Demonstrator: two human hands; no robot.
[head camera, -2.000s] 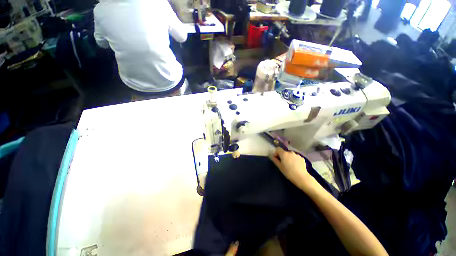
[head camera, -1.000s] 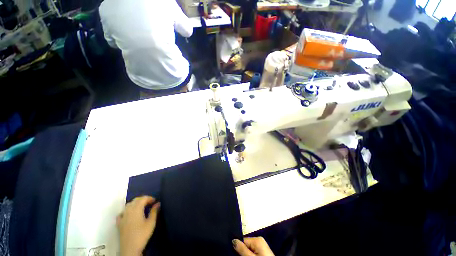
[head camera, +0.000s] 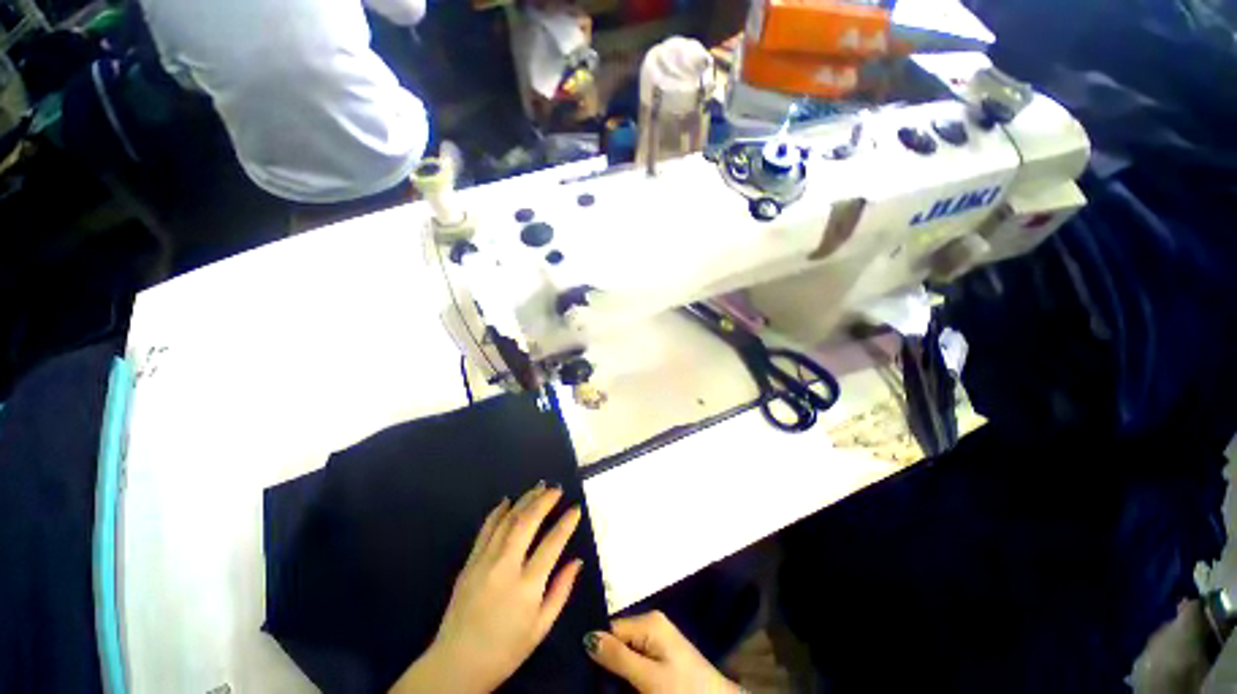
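Note:
A dark garment panel (head camera: 407, 529) lies on the white table with its top right corner under the needle area of the white JUKI sewing machine (head camera: 705, 258). My left hand (head camera: 509, 590) lies flat on the panel, fingers spread, near its right edge. My right hand (head camera: 658, 656) pinches the panel's right edge at the bottom of the view, near the table's front edge. The needle and presser foot are too blurred to make out clearly.
Black-handled shears (head camera: 794, 389) lie under the machine arm. A narrow dark strip (head camera: 672, 437) runs beside them. Dark scraps (head camera: 928, 393) hang at the table's right end. Dark cloth heaps (head camera: 1085, 407) lie right. Behind are a thread cone (head camera: 676, 102), orange-white carton (head camera: 818, 48) and a person in white (head camera: 292, 102).
My left hand has moved right from the panel's left part to lie flat near its right edge. My right hand still pinches that edge. The camera view has shifted.

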